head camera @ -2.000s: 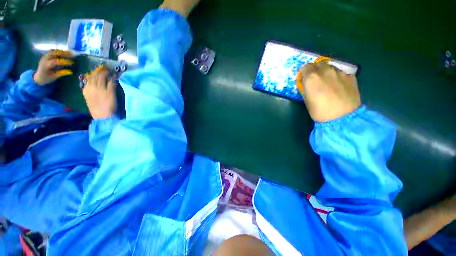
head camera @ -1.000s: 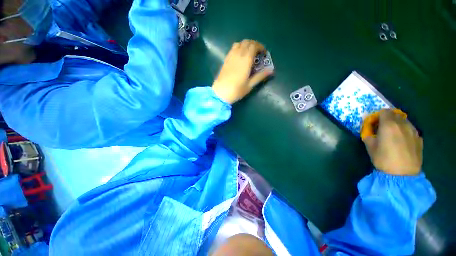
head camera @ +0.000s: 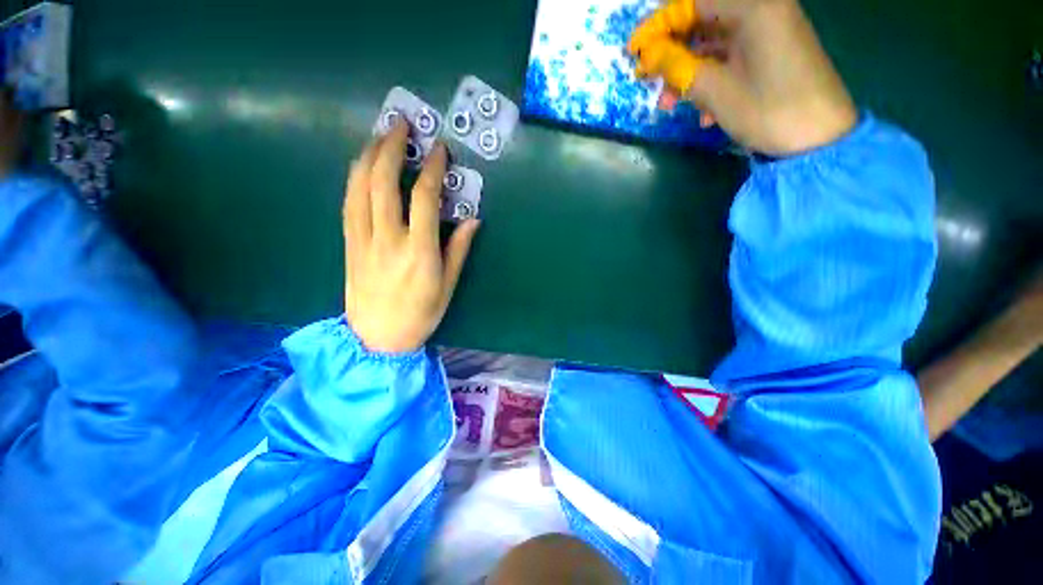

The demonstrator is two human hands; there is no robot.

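Observation:
Three grey camera lens covers with ringed openings lie on the dark green bench. One lens cover (head camera: 483, 117) lies flat at the right of the group. My bare left hand (head camera: 400, 246) rests with fingertips on a second lens cover (head camera: 400, 110) and its thumb beside a third lens cover (head camera: 466, 194). My right hand (head camera: 761, 74), with orange finger cots (head camera: 669, 48) on thumb and finger, is over the parts tray (head camera: 547, 97) of small blue pieces. Its fingertips are close together; whether they hold a piece cannot be told.
At the left, another worker's blue sleeve (head camera: 86, 309) reaches toward a second tray (head camera: 52, 57) and a cluster of lens covers (head camera: 82, 154). Another person's forearm (head camera: 989, 326) shows at the right edge. The bench is glossy.
The view has turned. My left hand has brought its lens cover in beside others, and its fingers are more spread. My right hand is still at the parts tray, its cotted fingertips now visible.

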